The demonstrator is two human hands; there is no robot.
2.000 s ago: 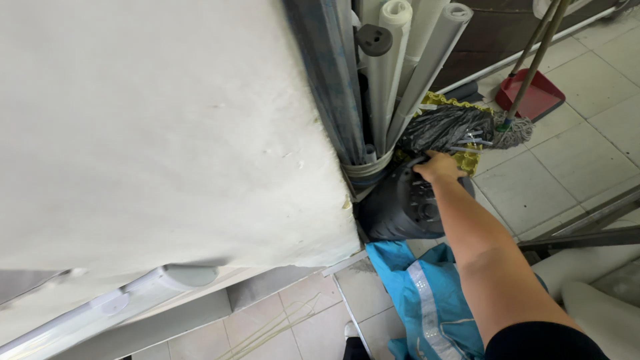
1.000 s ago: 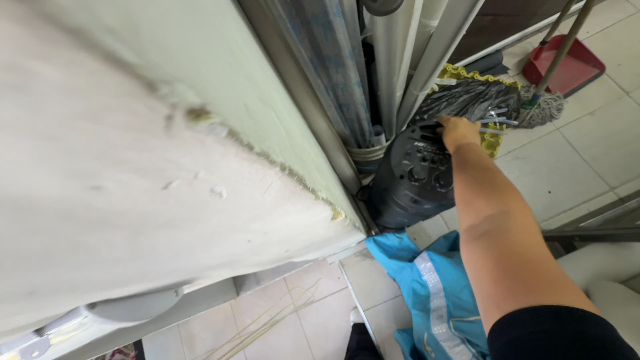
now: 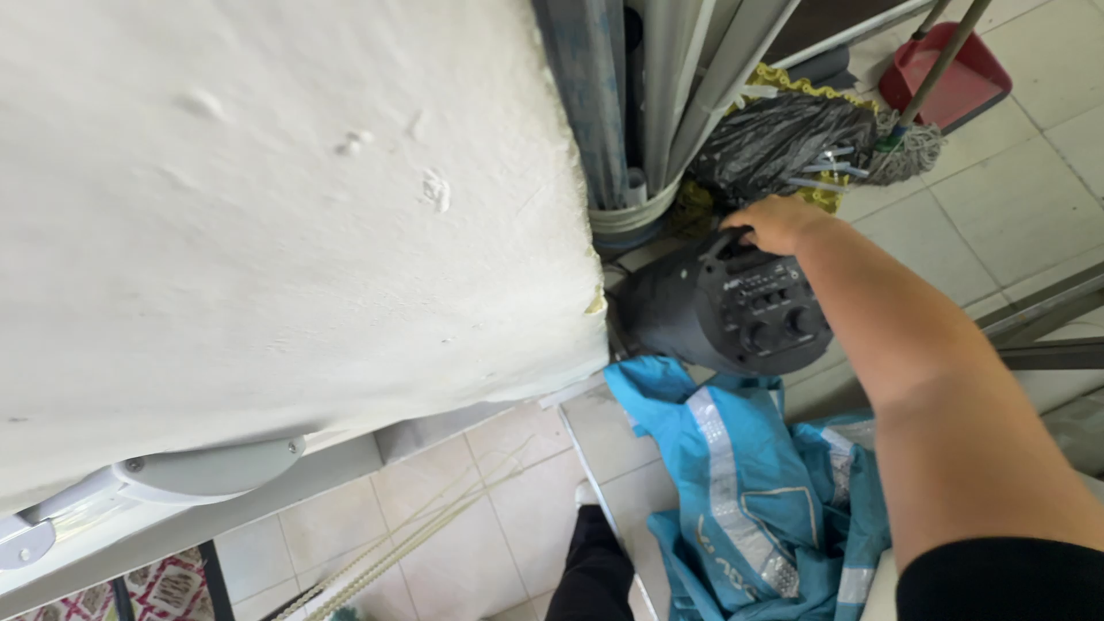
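A bare arm in a black sleeve reaches in from the lower right; it is my right hand [image 3: 780, 226], with its fingers curled around the handle at the top edge of a black cylindrical portable speaker [image 3: 664, 302]. The speaker leans over, its round end with knobs and buttons turned up toward me. Right below it lies a crumpled turquoise jacket [image 3: 673, 466] with reflective silver bands. Just above my hand is a black plastic bag [image 3: 759, 142] on a yellow plastic crate [image 3: 824, 197]. My left hand is not in view.
A white wall [image 3: 388, 216] with a chipped edge fills the left. Beside it, long rolls and tubes [image 3: 660, 86] stand in a bucket [image 3: 634, 220]. At upper right are a red dustpan [image 3: 957, 78] and a string mop [image 3: 918, 151]. Metal bars [image 3: 1052, 302] cross at right.
The speaker, held at its handle by my right hand, has tilted, and its control panel now shows more fully than two seconds ago. The view has shifted somewhat.
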